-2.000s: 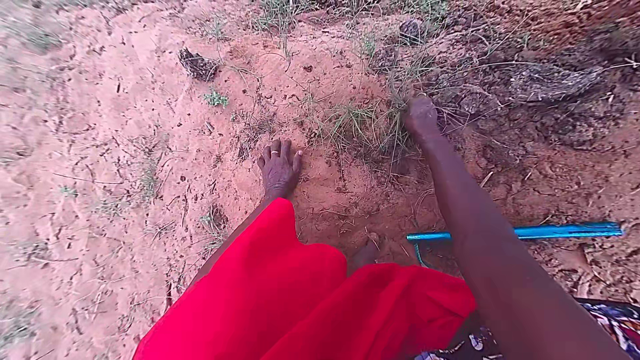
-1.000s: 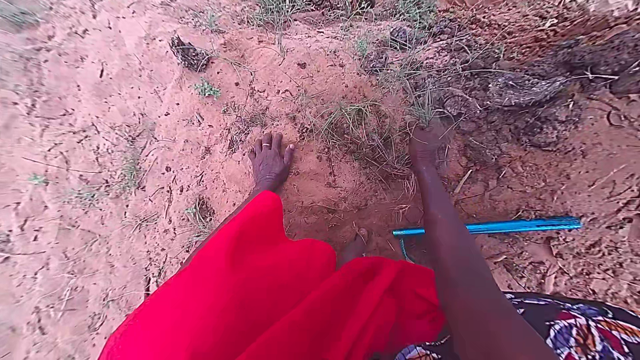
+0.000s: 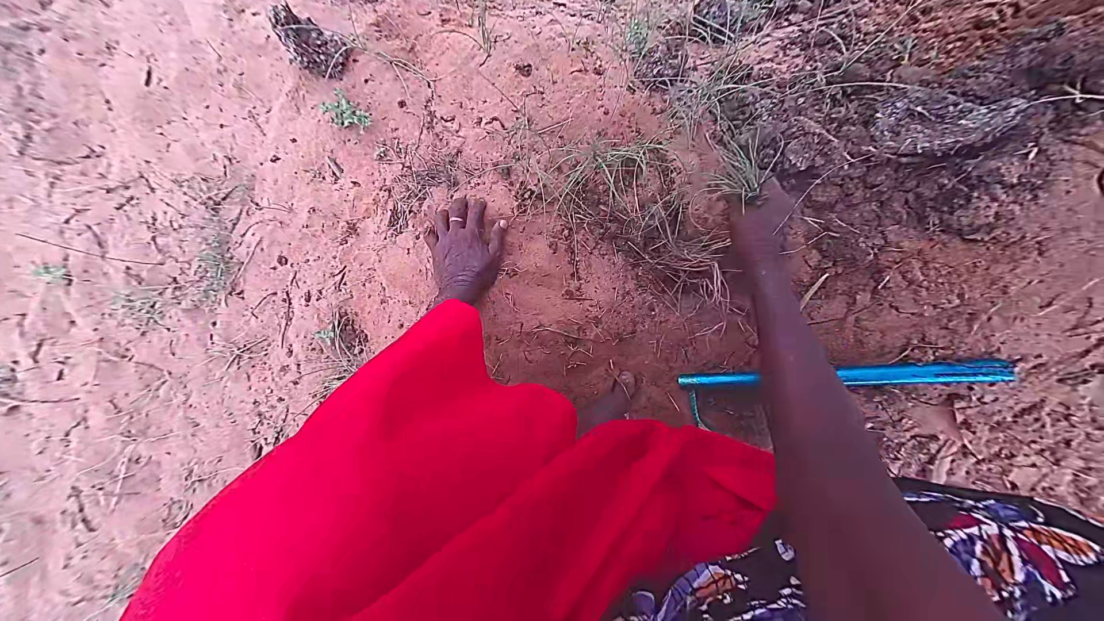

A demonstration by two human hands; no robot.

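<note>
My left hand [image 3: 467,250] lies palm down on the reddish sandy soil, its fingers spread and a ring on one finger. Right of it a clump of grass [image 3: 617,177] grows with dry stems about it. My right hand [image 3: 761,216] is at a green grass tuft [image 3: 740,168] beyond that clump; its fingers are blurred and partly hidden, so its grip does not show clearly. Under my right forearm runs a blue rod-like object [image 3: 927,373] on the ground, with a thin cord [image 3: 695,410] at its left end.
A dark, rough chunk [image 3: 309,41] lies at the upper left beside a small green plant [image 3: 345,112]. Weathered grey wood or bark [image 3: 944,121] lies at the upper right. My foot [image 3: 614,401] shows beside red cloth [image 3: 448,483]; patterned cloth [image 3: 1018,543] is at the lower right.
My left hand stays flat on the soil. My right hand remains by the grass, and a green tuft now shows more plainly at its fingers. The view has shifted slightly.
</note>
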